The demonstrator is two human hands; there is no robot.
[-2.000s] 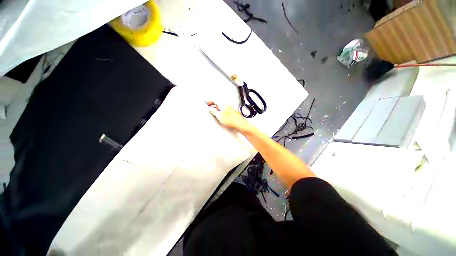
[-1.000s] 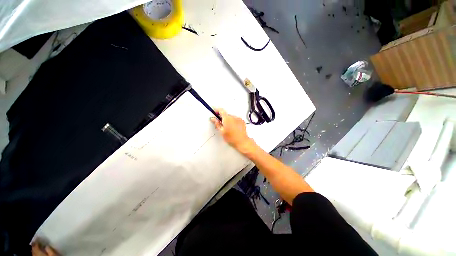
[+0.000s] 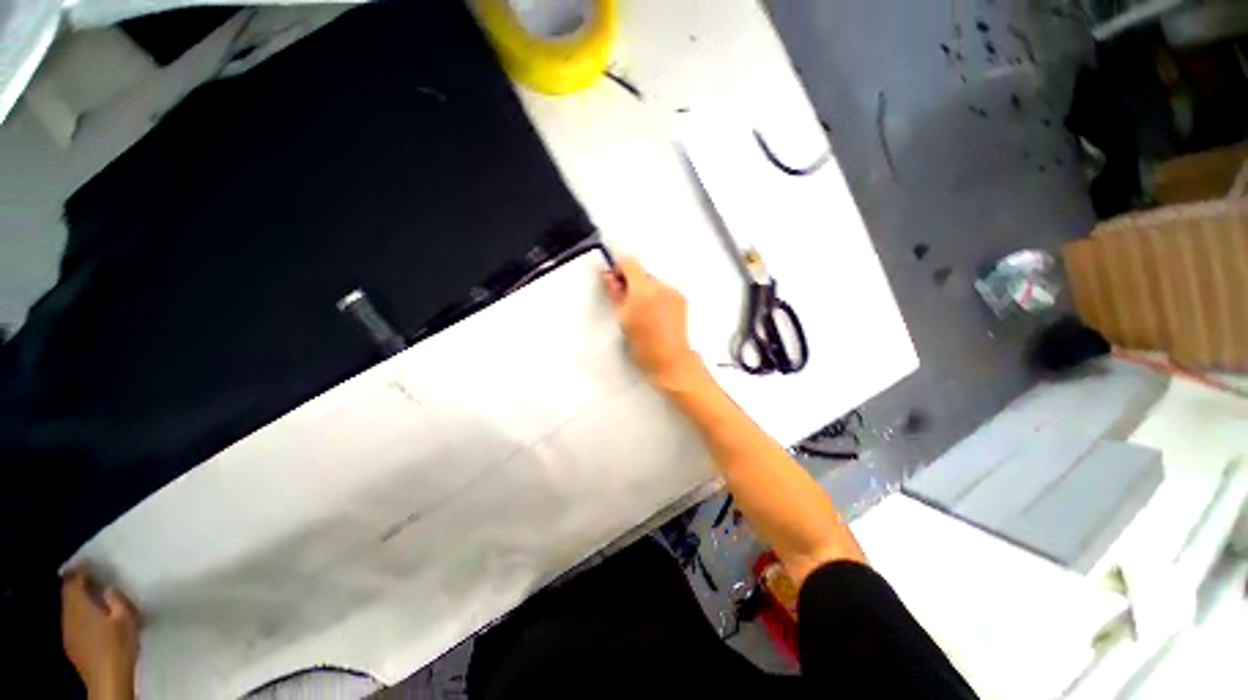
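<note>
A large white paper pattern (image 3: 452, 479) lies over black cloth (image 3: 301, 205), its curved long edge running diagonally across it. My right hand (image 3: 654, 321) is at the pattern's upper right corner, fingers closed on a thin dark strip (image 3: 606, 253) there. My left hand (image 3: 101, 632) is at the pattern's lower left corner, with its fingertips at the edge; whether it grips the paper is unclear. A short strap (image 3: 370, 321) with greyish edges lies on the cloth beside the pattern's edge. Shears (image 3: 767, 308) with black handles lie on the table, right of my right hand.
A yellow tape roll (image 3: 554, 48) sits at the table's far end, cut by the frame. A dark curved offcut (image 3: 791, 157) lies on the white table (image 3: 862, 328). Offcuts litter the grey floor. A cardboard box (image 3: 1163, 287) and grey slabs (image 3: 1040, 492) are at right.
My left hand has come further into view at the lower left. My right hand has moved up to the pattern's corner, and less dark strip shows. The view has shifted.
</note>
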